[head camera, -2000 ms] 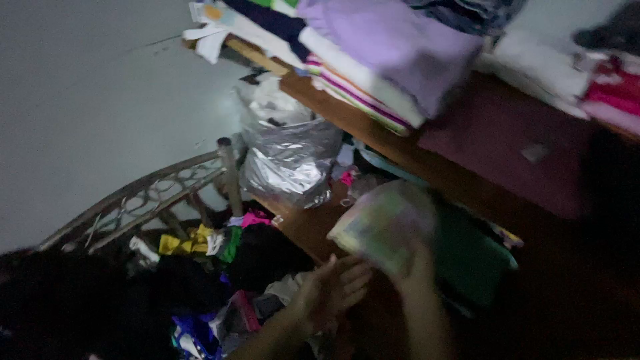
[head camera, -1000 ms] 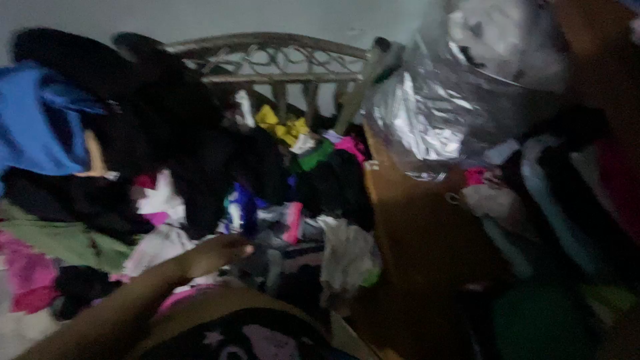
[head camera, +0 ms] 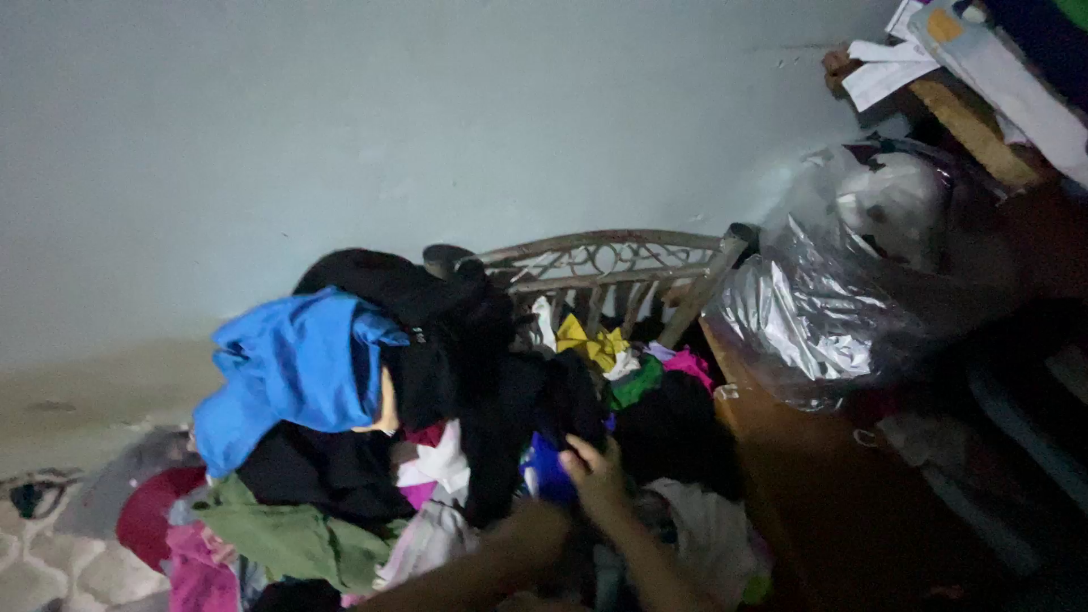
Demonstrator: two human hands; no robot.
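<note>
A large heap of mixed clothes lies before me, with black garments (head camera: 442, 374) in its middle. My right hand (head camera: 595, 480) reaches over the heap beside a blue printed cloth (head camera: 548, 467); whether its fingers grip any cloth is unclear. My left hand (head camera: 531, 535) is blurred, low and just left of the right one, and its fingers cannot be made out. Up and left of both hands, a bright blue garment (head camera: 297, 365) rests on top of the pile. Yellow cloth (head camera: 592, 340) and green cloth (head camera: 636, 381) lie beyond the right hand.
A metal chair or bench back (head camera: 612, 255) stands against the wall behind the heap. To its right, a clear plastic bag (head camera: 816, 314) sits on a wooden surface (head camera: 756, 433). Folded cloths (head camera: 994, 76) lie on a higher wooden shelf at upper right. Patterned flooring (head camera: 93, 561) shows at lower left.
The light patterned cloth held two seconds ago is no longer in my hands. Both hands are now over the clothes heap. The view has swung left.
</note>
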